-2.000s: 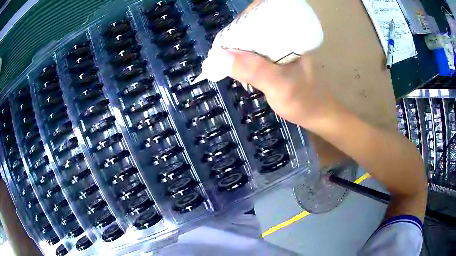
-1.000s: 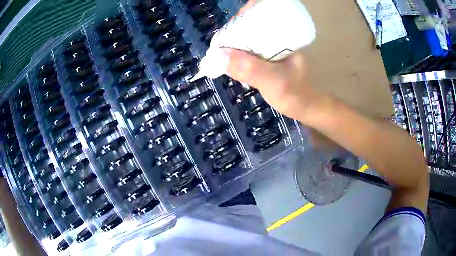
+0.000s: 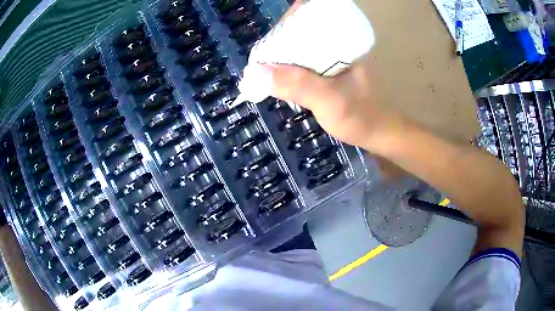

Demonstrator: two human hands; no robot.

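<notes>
A large clear plastic tray (image 3: 140, 146) holds rows of black round parts (image 3: 246, 146) with short shiny metal pins, between long raised ribs. My right hand (image 3: 328, 100) is closed around a white squeeze bottle (image 3: 322, 36), tilted with its narrow nozzle pointing down left. The nozzle tip is at a part in the second row from the right; whether it touches is unclear, and no liquid can be made out. Of my left arm only the forearm shows at the lower left edge; the left hand is not visible.
Brown cardboard (image 3: 420, 73) lies right of the tray. A white printed sheet (image 3: 474, 27) with a blue pen (image 3: 459, 30) is at the upper right. Other filled trays (image 3: 517, 127) stand at the right edge. Below are a round metal base (image 3: 395, 212) and a yellow floor line (image 3: 359, 262).
The view has shifted slightly. The nozzle has moved a little down relative to the row of parts. My right hand still holds the bottle.
</notes>
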